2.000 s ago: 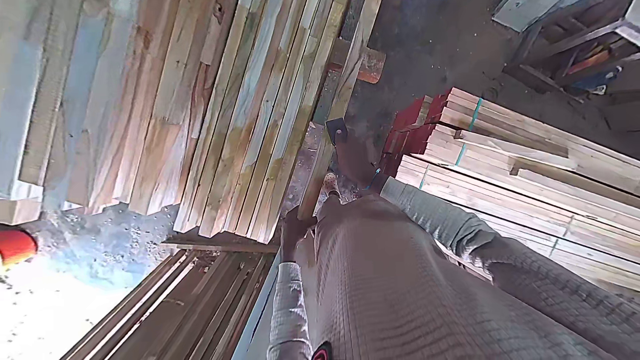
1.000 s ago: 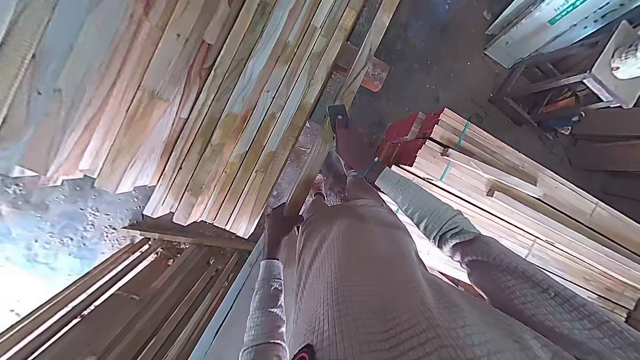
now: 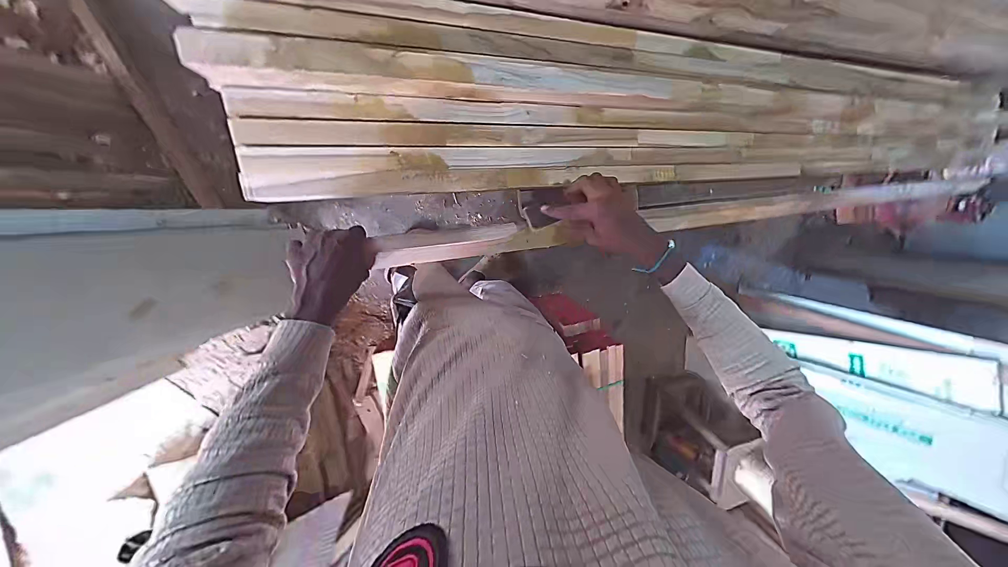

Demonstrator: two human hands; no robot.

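My left hand point(image 3: 327, 268) grips the near end of a long, narrow wooden board point(image 3: 449, 244), left of centre. Farther along the same board, my right hand point(image 3: 602, 213) holds a dark, flat block point(image 3: 543, 206) at its edge; what the block is made of I cannot tell. The board runs on to the right beyond my right hand. Just above it lies a row of long wooden boards point(image 3: 354, 161), side by side, with uneven left ends. A thin turquoise band circles my right wrist.
Bundled wood with red-painted ends point(image 3: 602, 358) stands low behind my body. White packages with green print point(image 3: 890, 394) lie at the lower right, near a small wooden stand point(image 3: 709, 441). A pale panel point(image 3: 134, 307) fills the left side. Dark planks point(image 3: 71, 118) lie at the upper left.
The view has turned strongly, so the boards now run across it. Both hands remain at the narrow board, the right one still with the dark block.
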